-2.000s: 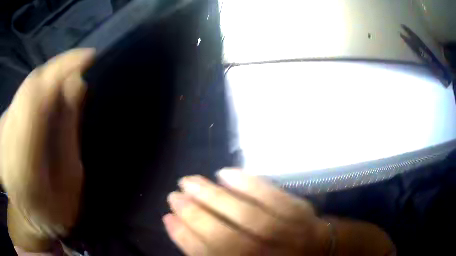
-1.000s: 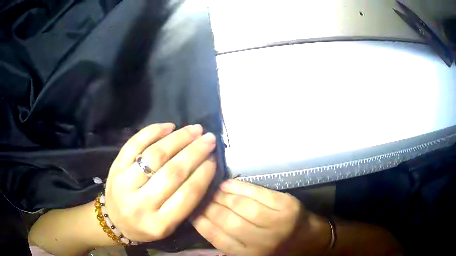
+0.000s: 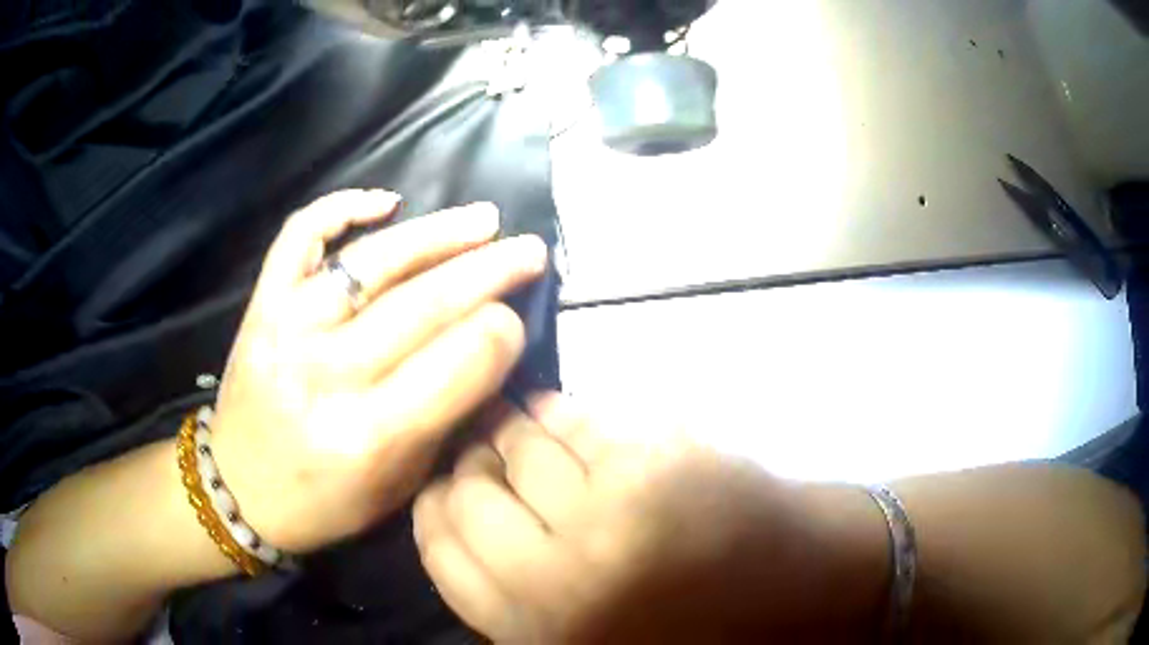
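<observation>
Shiny black lining fabric (image 3: 416, 151) lies on the machine bed and table, its right edge running from the presser foot area (image 3: 510, 63) down to my hands. My left hand (image 3: 365, 365) lies on the cloth with its fingers apart, fingertips close to the seam edge (image 3: 542, 302). My right hand (image 3: 592, 517) is just below, fingers curled, thumb and index finger pinching the cloth's edge. The needle is lost in lamp glare.
A grey-white cylindrical knob (image 3: 653, 103) stands right of the foot, under the dark machine head. Black thread snips (image 3: 1065, 227) lie at right across the edge between the beige bed (image 3: 819, 189) and the white tabletop (image 3: 857, 365).
The view has shifted up, showing the machine head and knob. Both hands stay near the cloth's edge. Since two seconds ago, my left hand has moved from the far left onto the cloth by the edge.
</observation>
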